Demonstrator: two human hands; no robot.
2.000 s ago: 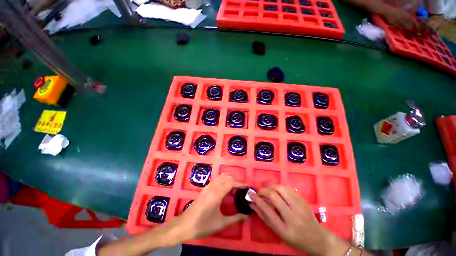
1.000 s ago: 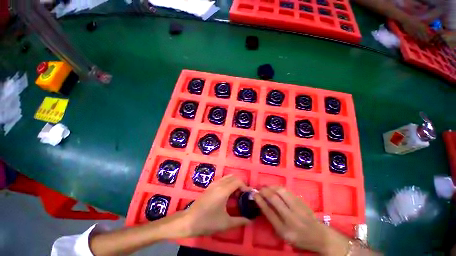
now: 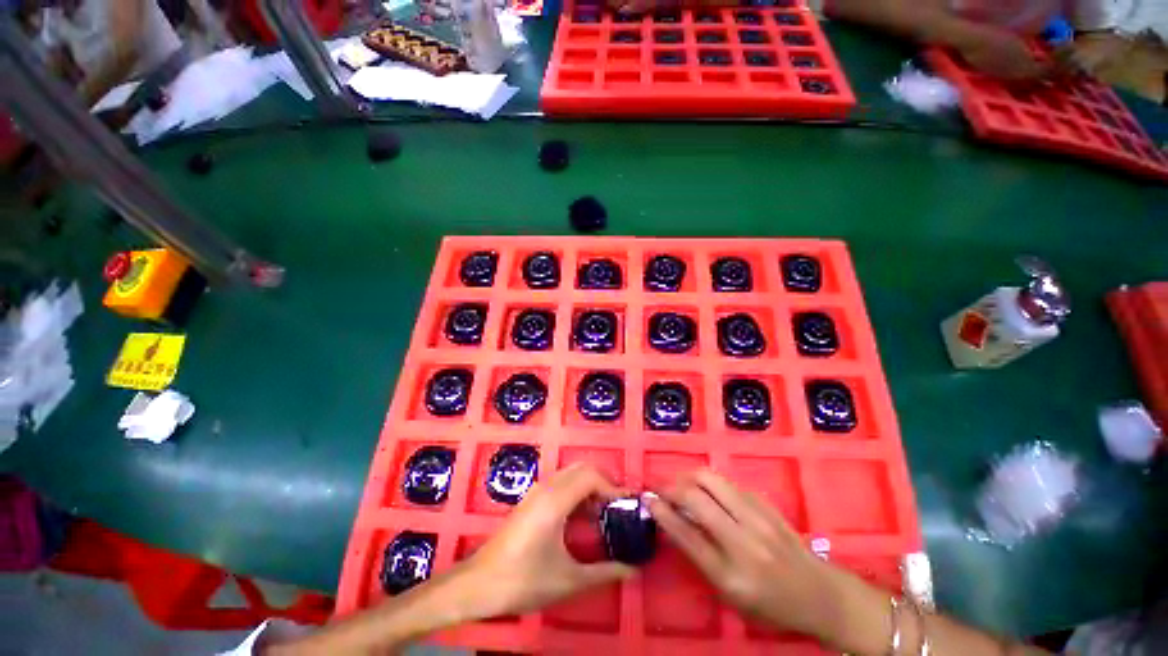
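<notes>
My left hand holds a glossy black housing between thumb and fingers above the near part of the red compartment tray. My right hand is at the housing's right upper edge, its fingertips pinching a tiny bit of white wipe against it. The tray's three far rows hold black housings in every pocket. The fourth row has housings in its two left pockets, and one sits at the near left. My hands and forearms hide part of the near rows.
A solvent bottle and a fluffy white pile are at right. An emergency stop button, yellow label and crumpled tissue are at left. Loose black parts and another red tray lie beyond. Another person's hand is far right.
The view has shifted, showing more of the far side. The loose black parts have moved left relative to the tray. The housing remains held and its face now shows more shine.
</notes>
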